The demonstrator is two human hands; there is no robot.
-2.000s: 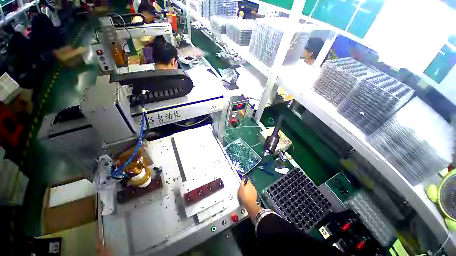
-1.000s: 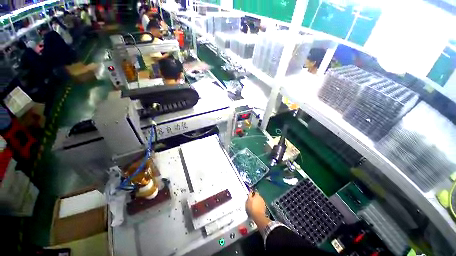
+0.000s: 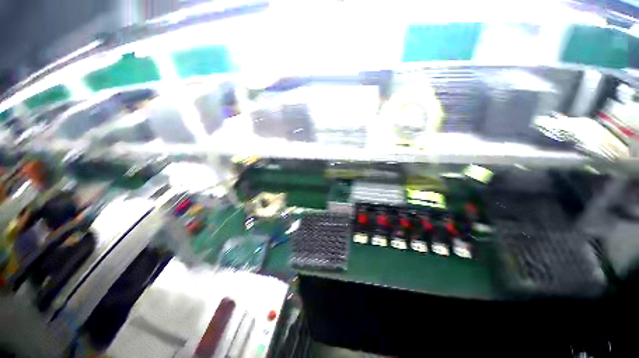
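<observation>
The picture is strongly blurred. Neither my left hand nor my right hand can be made out. The white machine bed [image 3: 157, 304] is at the lower left, with a dark red-brown fixture block [image 3: 214, 328] on it. The black component tray [image 3: 319, 241] lies on the green bench right of the bed. A row of black clamp fixtures [image 3: 406, 227] with red handles and white labels stands right of the tray. The clear small-parts box [image 3: 242, 252] is between bed and tray, its contents too blurred to tell.
A bright shelf [image 3: 294, 148] with stacked trays and a round fan [image 3: 410, 119] runs above the bench. A dark tray-like shape [image 3: 553, 262] is at the right. A red button [image 3: 272, 315] is on the machine's front edge. A person [image 3: 63, 231] is at the far left.
The view has swung right, bringing the clamp row and right bench into sight. The machine bed has shifted to the lower left. The hand at the bed's edge no longer shows.
</observation>
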